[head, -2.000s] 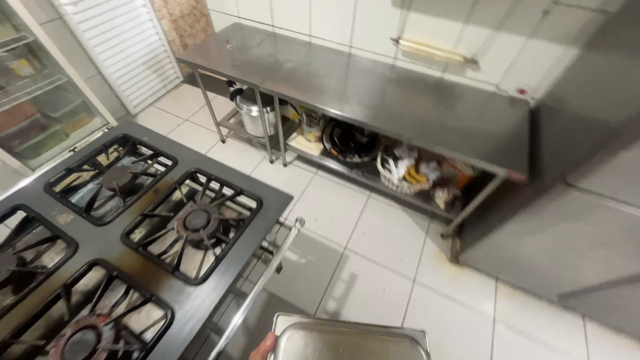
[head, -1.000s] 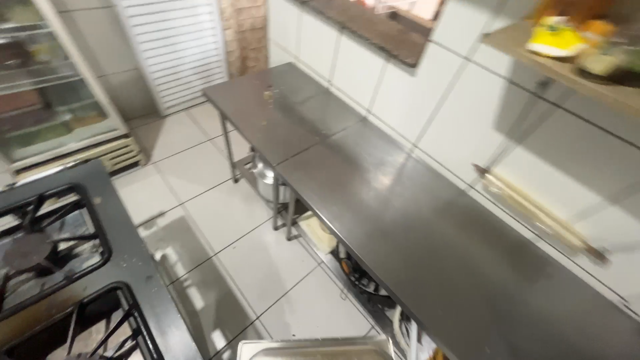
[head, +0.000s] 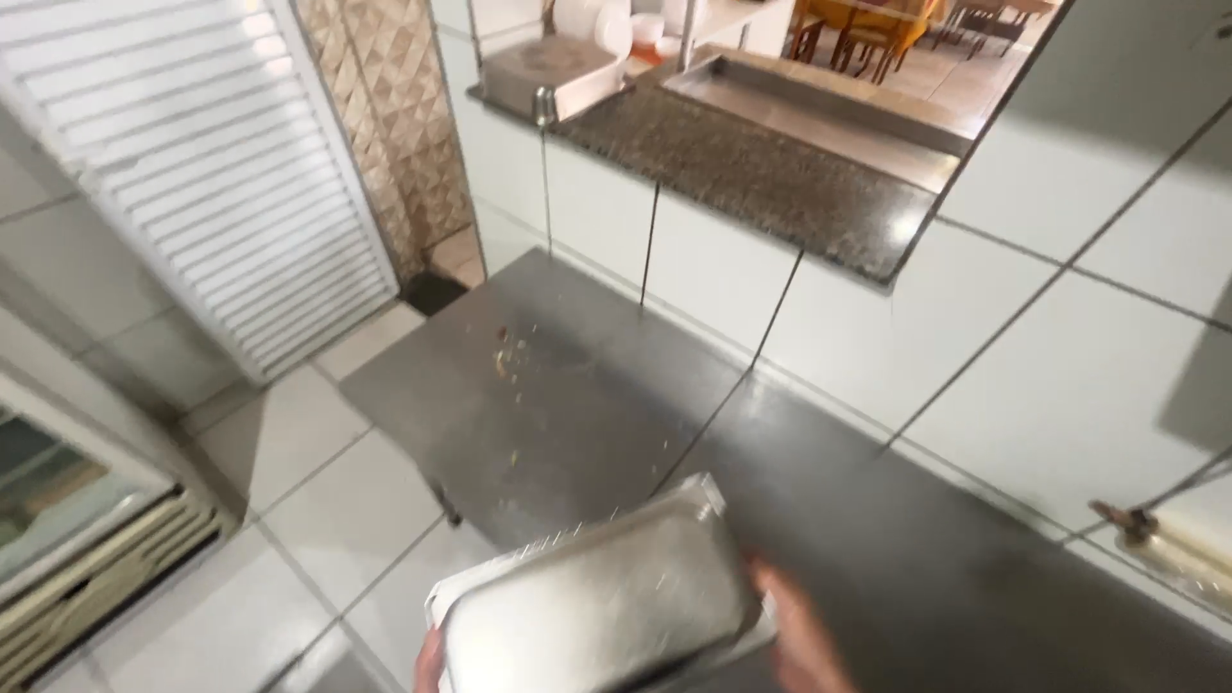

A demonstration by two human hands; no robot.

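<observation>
A rectangular stainless steel pan (head: 597, 606) is between my two hands at the bottom of the view, over the near side of the steel table (head: 616, 404). My left hand (head: 429, 662) grips its left end; only a little of the fingers shows. On the right end is my right hand (head: 797, 626), blurred, with its fingers on the rim. Whether the pan's inside or its underside faces me, I cannot tell. Small food scraps (head: 508, 361) lie scattered on the table's far end.
Beyond the table, a granite ledge (head: 760, 173) in the wall opening holds a steel container (head: 553, 77) and borders a sunken metal trough (head: 828, 115). A white louvered door (head: 212, 173) and a glass-front refrigerator (head: 87, 520) stand left. A rod-like fixture (head: 1174, 558) is on the right wall.
The view has swung towards the table's far end and the wall opening; the stove is out of view. The pan has come further into view, with both hands now visible on it.
</observation>
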